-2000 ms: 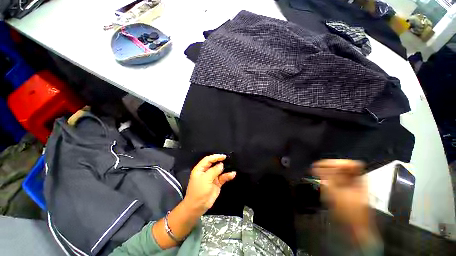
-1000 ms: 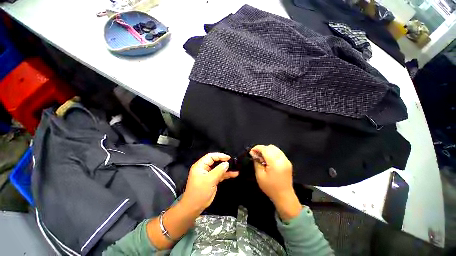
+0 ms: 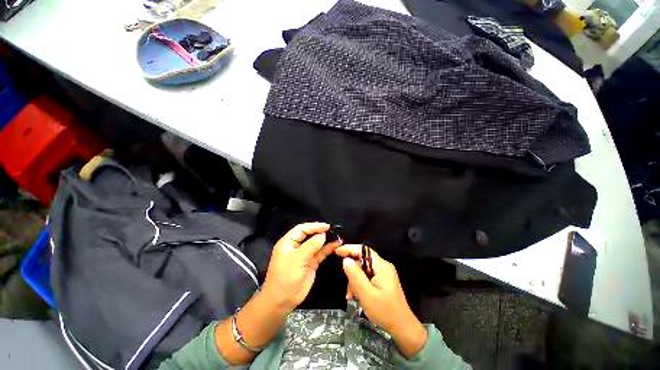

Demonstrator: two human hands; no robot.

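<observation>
The black coat (image 3: 362,181) lies on the table with its near edge drawn toward my lap. Its dark grey checked part (image 3: 405,87) is folded over it. Two buttons show on the black front edge, one (image 3: 415,234) left of the other (image 3: 481,237). My left hand (image 3: 297,261) pinches the coat edge at a dark button (image 3: 333,234). My right hand (image 3: 373,278) is close beside it, with small dark snips (image 3: 367,259) held among the fingers. Its thumb and forefinger are near the button; a needle or thread cannot be made out.
A blue-grey tray (image 3: 155,66) with loose buttons and a pink item stands at the far left. A smartphone (image 3: 577,274) lies at the right table edge. A grey garment with white piping (image 3: 137,253), a red crate (image 3: 45,148) and a blue crate (image 3: 37,269) are at left.
My right hand went from blurred at the right to beside my left hand, and is now slightly lower. The coat edge lies flatter, showing two buttons instead of one.
</observation>
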